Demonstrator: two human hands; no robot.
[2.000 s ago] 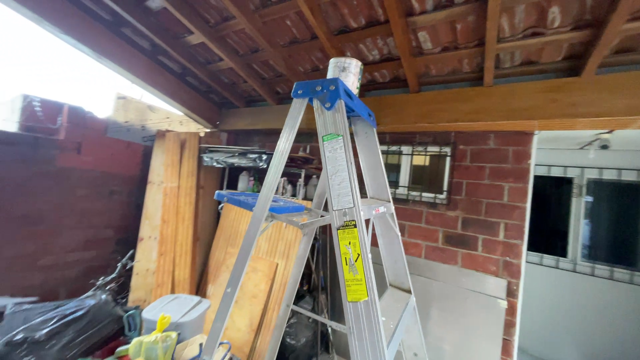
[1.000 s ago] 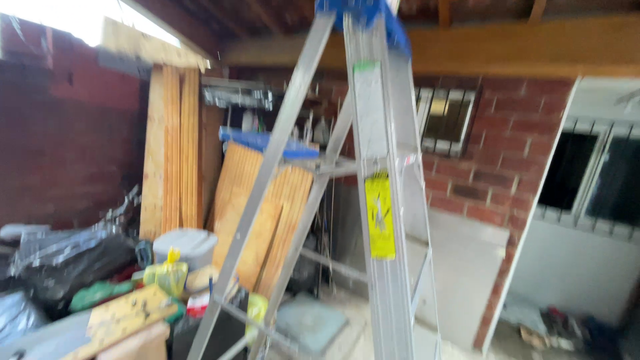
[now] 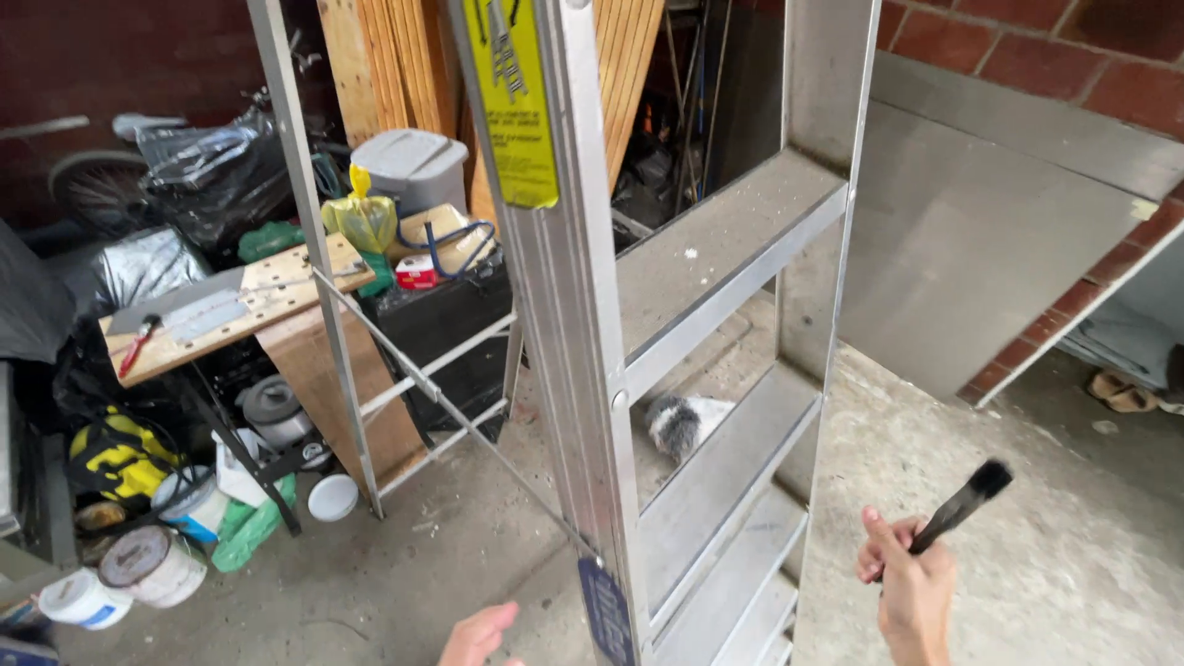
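An aluminium stepladder (image 3: 564,277) stands unfolded in front of me, its steps on the right side and its braces on the left. At the lower right, my right hand (image 3: 911,578) grips a dark-handled paintbrush (image 3: 957,509), black bristles pointing up and to the right. My left hand (image 3: 481,636) shows only partly at the bottom edge, left of the ladder's side rail; its fingers are apart and hold nothing that I can see. The ladder's top lies outside the view.
On the left, a perforated wooden workbench (image 3: 208,314) bears a red-handled brush (image 3: 139,347). Paint buckets (image 3: 153,564) and bags crowd the floor beneath. A grey-and-white furry animal (image 3: 686,425) is behind the steps. A grey panel (image 3: 980,222) leans on the brick wall.
The view has tilted down strongly, from the roof and ladder top to the steps and floor. Both hands and the held paintbrush are now in view; neither earlier frame shows them.
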